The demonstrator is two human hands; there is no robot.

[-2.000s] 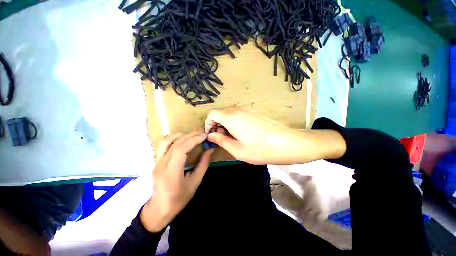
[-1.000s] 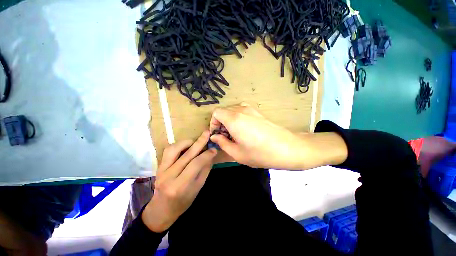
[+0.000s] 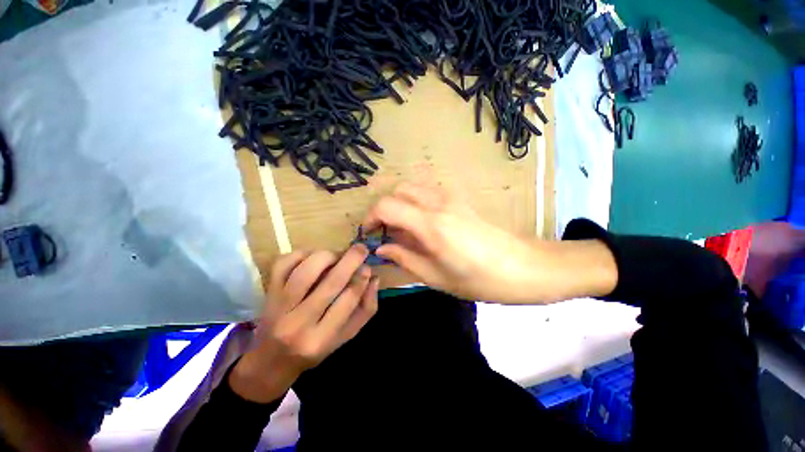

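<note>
A small grey-blue fabric piece [image 3: 374,250] with a bit of black elastic loop at its top is held between my hands over the front of the tan work board [image 3: 424,159]. My left hand [image 3: 316,305] pinches it from the left with thumb and fingers. My right hand [image 3: 424,234] grips it from the right; its fingers partly hide the loop. The large black loop pile [image 3: 327,79] lies at the top of the board.
A block stack [image 3: 631,66] and a small loop bunch [image 3: 747,150] lie at right. A finished piece [image 3: 28,250] and a black curved item [image 3: 5,168] lie on the white cover sheet [image 3: 115,203] at left. Blue crates [image 3: 609,397] are below. Dark clothing of another person shows at lower left.
More of the fabric piece shows between my fingertips, with the loop at its top. My left hand has moved slightly down and left. The view has shifted a little.
</note>
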